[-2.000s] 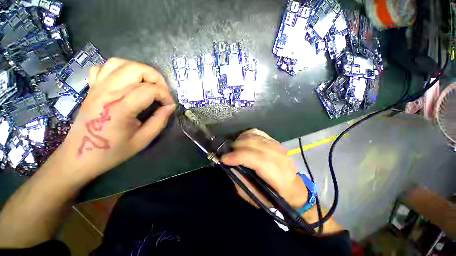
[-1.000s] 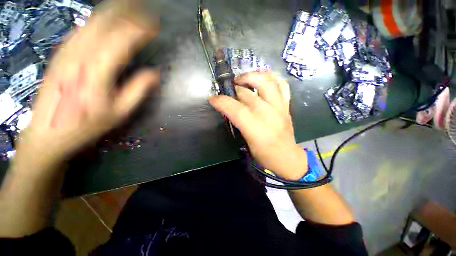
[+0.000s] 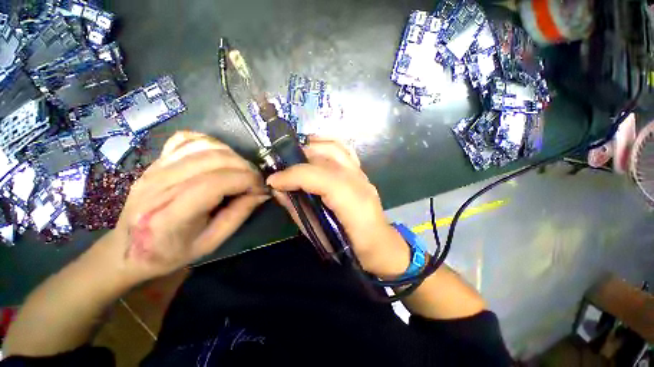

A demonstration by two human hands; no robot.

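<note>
My right hand (image 3: 337,190) holds the black handle of a corded heating tool (image 3: 285,147). Its pale barrel and thin bent metal tube point up and left over the bench. My left hand (image 3: 193,201) is beside it, with thumb and fingertips pinched together close to my right fingers. Whether something small is between the left fingertips is hidden. A few small circuit boards (image 3: 305,100) lie in the glare behind the tool, partly covered by it and my right hand.
A large heap of boards (image 3: 57,82) lies left, with reddish-brown small pieces (image 3: 111,197) below it. A second board pile (image 3: 513,104) lies right. The black cord (image 3: 470,204) loops past my wrist. A white-orange roll (image 3: 548,20) and a pink fan (image 3: 642,154) are at right.
My left hand was blurred near the left heap one second ago and is now beside my right hand. The tool has moved left and tilts further left.
</note>
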